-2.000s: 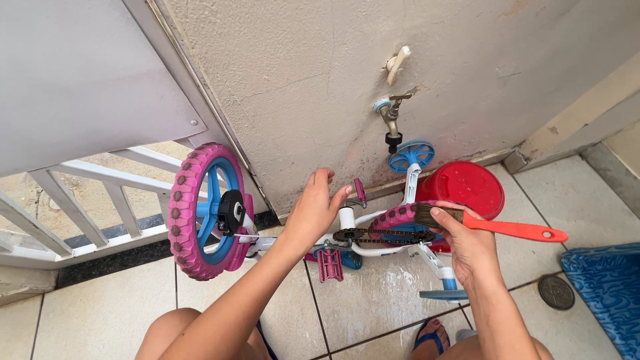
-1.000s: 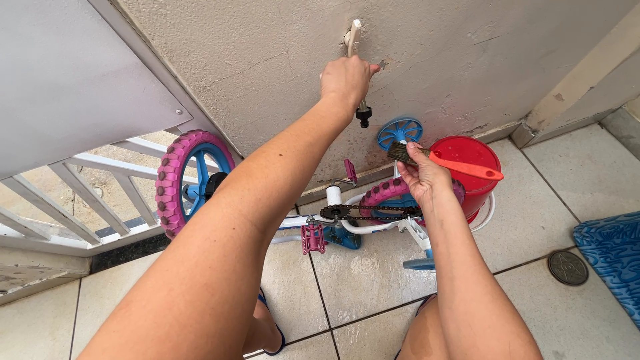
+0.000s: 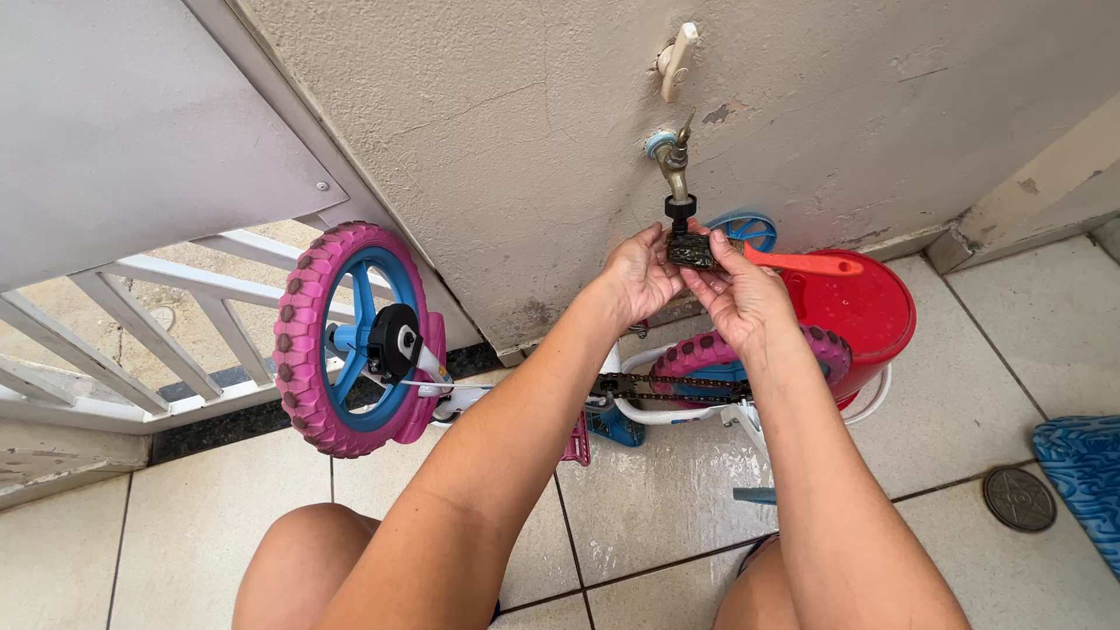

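Note:
My right hand (image 3: 744, 293) grips a paintbrush with an orange handle (image 3: 809, 262), close to its dark, wet bristles (image 3: 691, 250). Those bristles are right under the black nozzle of the wall tap (image 3: 675, 179). Beside them my left hand (image 3: 643, 273) is cupped, palm up, with its fingers apart. Below my hands a child's bicycle lies on the floor, with a pink and blue wheel (image 3: 352, 341) at the left, a greasy chain (image 3: 669, 388) and another pink tyre (image 3: 696, 354) partly behind my right arm.
A red bucket (image 3: 862, 306) stands against the wall behind the bicycle. A white barred gate (image 3: 140, 332) is at the left. Wet floor tiles (image 3: 647, 499) lie below, with a round drain cover (image 3: 1019, 499) and a blue patterned mat (image 3: 1085, 481) at the right.
My left hand has come down from the tap's handle to beside the bristles. My right hand has brought the brush from over the bucket to under the nozzle.

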